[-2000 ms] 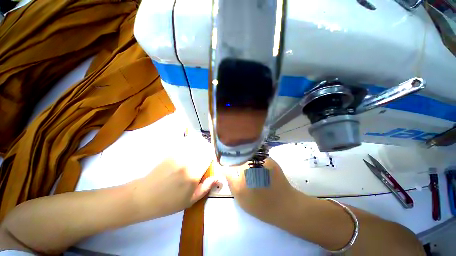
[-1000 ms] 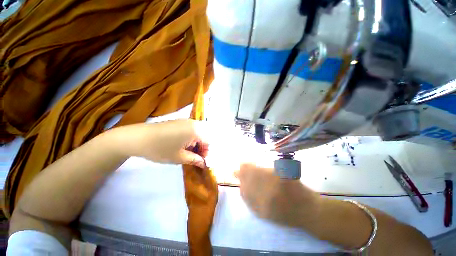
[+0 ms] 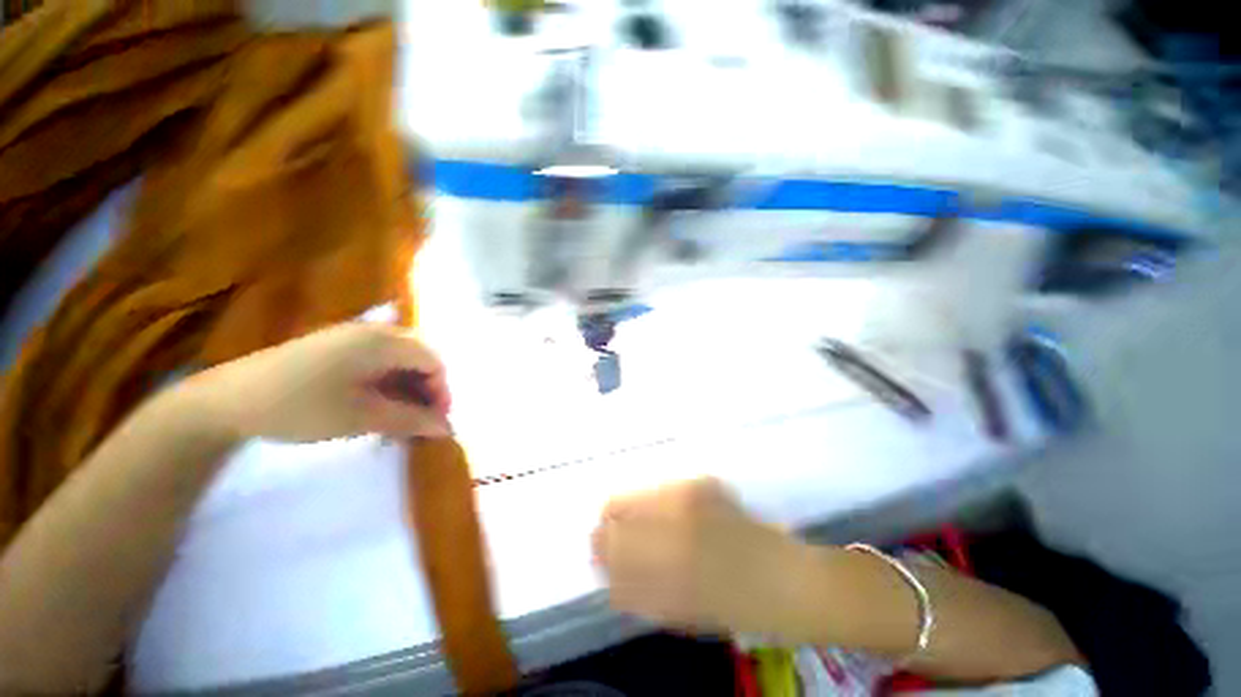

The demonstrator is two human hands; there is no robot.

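The frame is blurred. My left hand point(image 3: 361, 381) is closed on a rust-brown fabric strip point(image 3: 449, 558), left of the needle area. The strip hangs from my fingers over the table's front edge, and another part runs up beside the heap. My right hand point(image 3: 681, 552) is near the table's front edge, right of the strip, with its fingers curled. Whether it holds anything cannot be told. The white sewing machine point(image 3: 844, 225) with a blue stripe stands behind; its needle area is washed out by bright light.
A large rust-brown heap of strips point(image 3: 259, 177) lies at the left. Snips point(image 3: 875, 379), a slim tool point(image 3: 983, 395) and a blue item point(image 3: 1045, 381) lie on the table point(image 3: 313, 572) at the right. Red and coloured items show below the table edge.
The view has shifted and shows more of the machine and the floor side. My left hand has moved left with the strip, away from the needle. My right hand has drawn back towards the front edge.
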